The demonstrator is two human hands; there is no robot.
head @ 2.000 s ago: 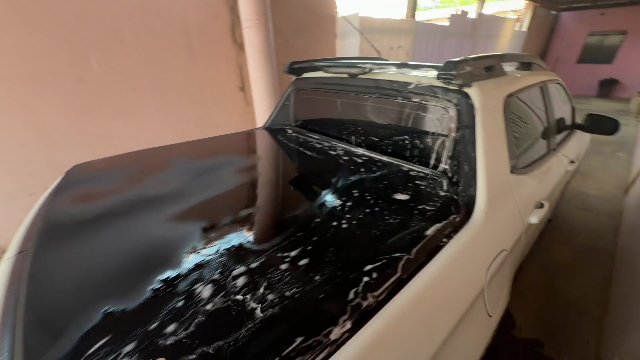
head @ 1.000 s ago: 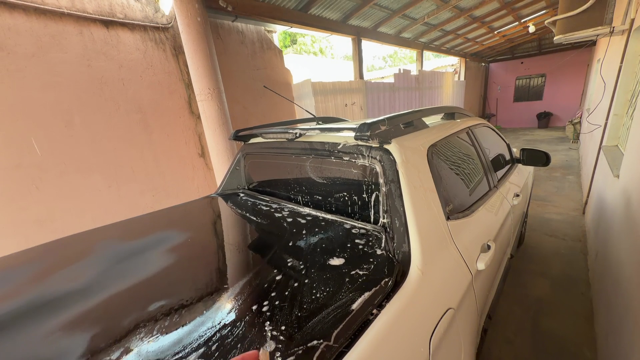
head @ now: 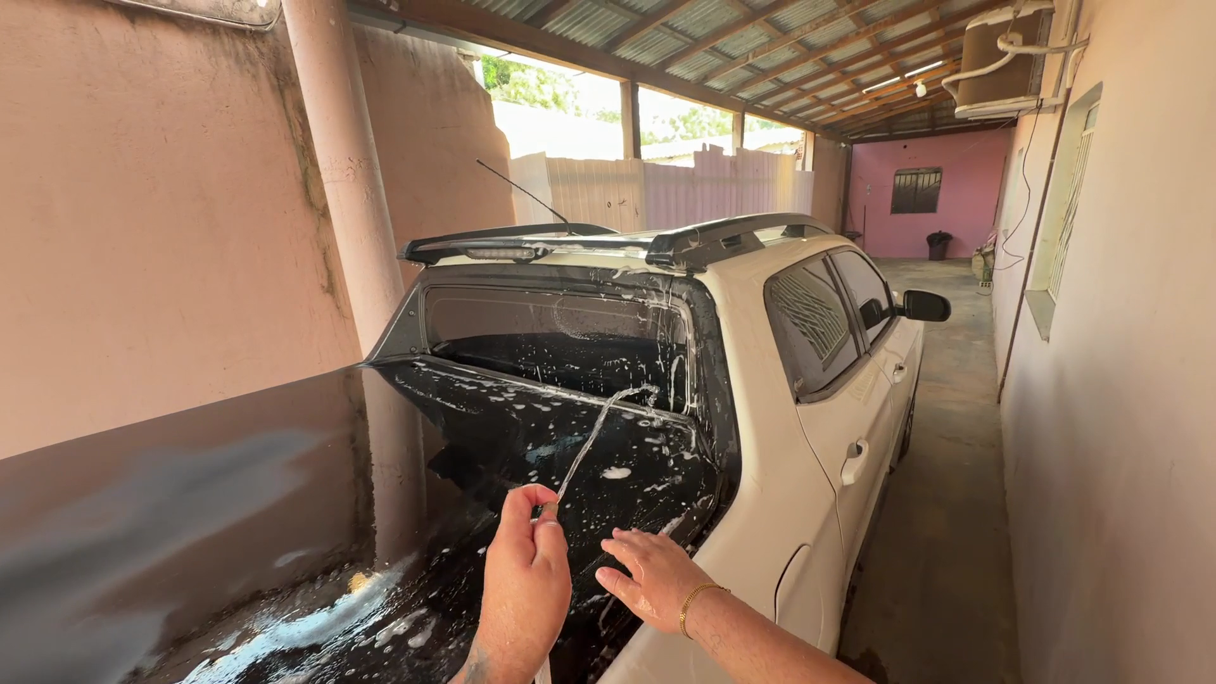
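Observation:
My left hand (head: 527, 570) is closed around the end of a hose, mostly hidden by the fingers; a bit of pale tube shows below the wrist. A thin stream of water (head: 594, 435) arcs from it to the lower edge of the pickup's rear window (head: 560, 323). My right hand (head: 655, 575) holds nothing, fingers spread, above the right edge of the glossy black bed cover (head: 532, 465); a gold-coloured bracelet is on its wrist. White foam spots lie on the cover and streak the window frame of the pale pickup truck (head: 769, 494).
A pink round column (head: 351, 180) stands by the left wall. On the right, a narrow concrete passage (head: 936, 494) runs between the truck and a wall (head: 1111, 427). The side mirror (head: 926, 305) juts into it. A thin antenna (head: 522, 195) rises from the roof.
Both hands have come into full view; one second ago only a bit of a finger showed at the lower edge. A water stream now reaches the rear window. The view has swung up and right.

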